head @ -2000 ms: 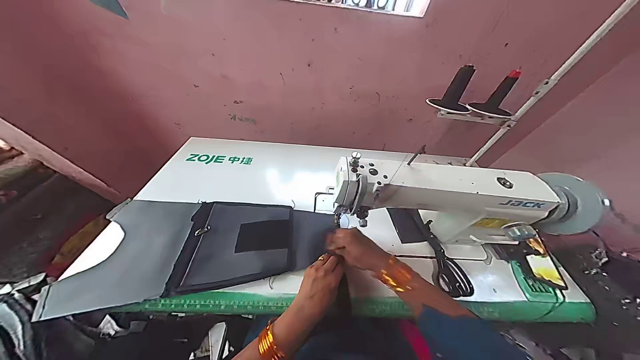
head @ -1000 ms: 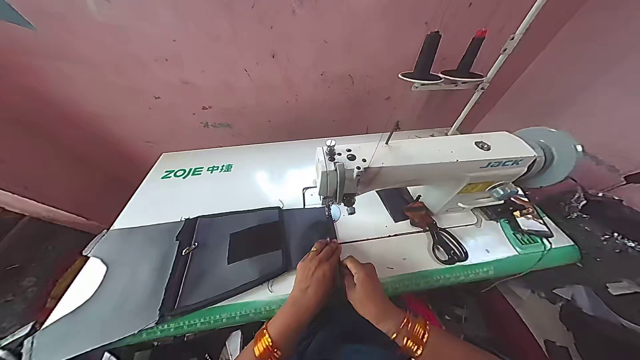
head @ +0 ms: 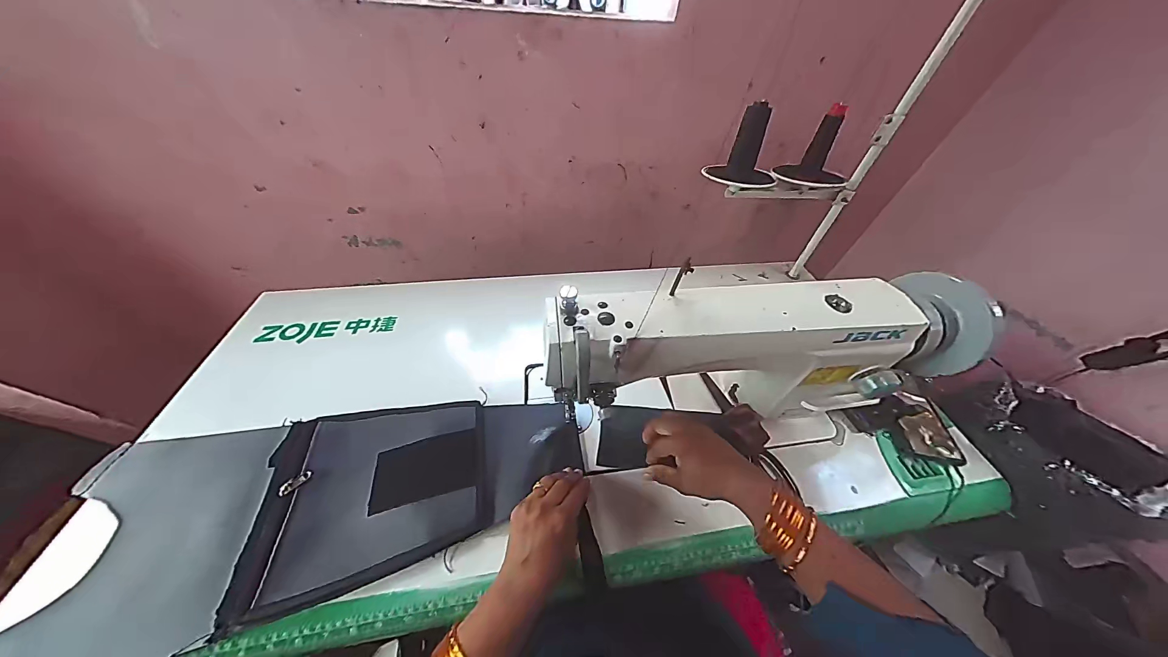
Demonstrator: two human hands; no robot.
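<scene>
A dark fabric panel with a zipper [head: 392, 493] lies on the sewing machine table, its right edge under the needle area of the white Jack sewing machine [head: 730, 338]. My left hand [head: 546, 529] rests at that right edge, fingertips on a narrow black binding strip [head: 591, 547] that hangs over the table's front edge. To the right, my right hand [head: 698, 456] has curled fingers at a separate black fabric piece [head: 625, 438] just right of the needle; whether it grips the piece is unclear.
Two black thread cones [head: 750, 141] stand on a rack behind the machine. A dark cable [head: 776, 470] lies beside the right wrist. A phone-like object [head: 931, 436] sits in a green tray [head: 912, 470] at right. Green measuring tape pattern [head: 365, 607] runs along the table's front edge.
My right hand has moved from beside my left hand, near the panel's right edge, to the right, over the separate black piece. My left hand remains near the panel's edge.
</scene>
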